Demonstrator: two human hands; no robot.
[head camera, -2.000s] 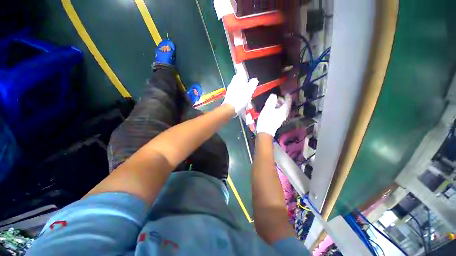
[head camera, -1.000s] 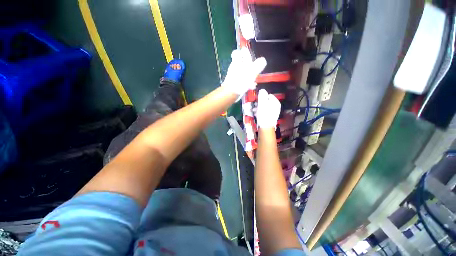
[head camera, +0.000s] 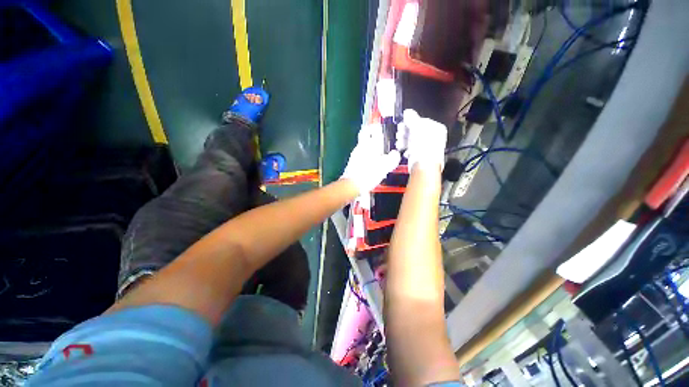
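Flat black electronic units (head camera: 434, 98) with orange-red holders (head camera: 421, 66) lie in a row on the low shelf. More units with red edges (head camera: 387, 205) continue nearer me. My left hand (head camera: 370, 162), in a white glove, is at the row's front edge, its fingers against the holders. My right hand (head camera: 424, 141), also gloved, is just right of it over the row, fingers curled by a dark unit edge. The fingertips are too blurred to tell whether either hand grips anything.
Power strips (head camera: 521, 72) and blue cables (head camera: 540, 64) lie behind the units. A grey beam (head camera: 563, 200) and wooden bench edge (head camera: 521, 310) curve along the right. A white and black item (head camera: 597, 253) is on the bench. A blue crate (head camera: 45, 68) stands at left.
The view has shifted along the row. My right hand has moved up beside my left hand, from lower along the row. The bench item shows lower in the picture.
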